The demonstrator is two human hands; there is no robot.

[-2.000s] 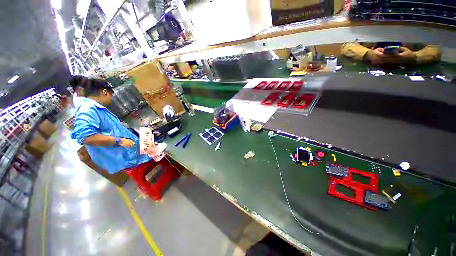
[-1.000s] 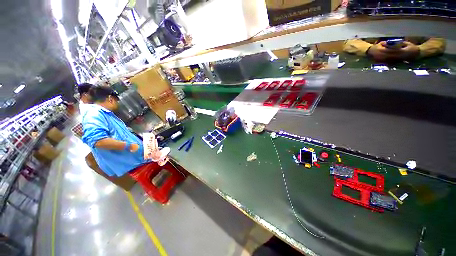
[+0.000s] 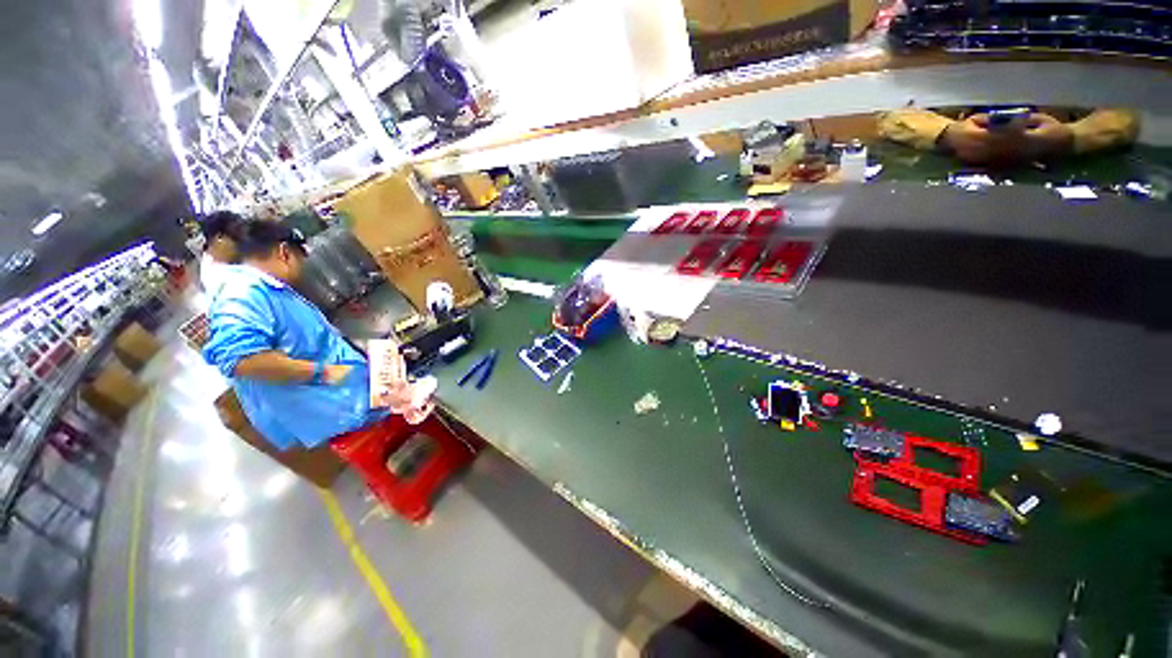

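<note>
Neither of my hands is in the picture. On the green bench mat [image 3: 617, 456] in front of me lie two joined red plastic housings [image 3: 915, 483] with rectangular windows. A blue-grey circuit board [image 3: 874, 441] sits at their upper left and another circuit board [image 3: 979, 517] at their lower right. A small black display module [image 3: 785, 402] with a white edge lies left of them among coloured bits. A long thin pale wire [image 3: 733, 482] curves along the mat.
Blue-handled pliers [image 3: 478, 370], a white grid frame [image 3: 550, 356] and a filled bin [image 3: 585, 312] stand left. A clear tray [image 3: 799, 273] of red housings lies on the dark conveyor [image 3: 900, 321]. A person in blue [image 3: 289, 354] sits left; another person's hands [image 3: 1009, 133] hold a dark object across.
Over two seconds the view has shifted slightly, so the bench and seated person appear a little further right. The items on the bench keep their places.
</note>
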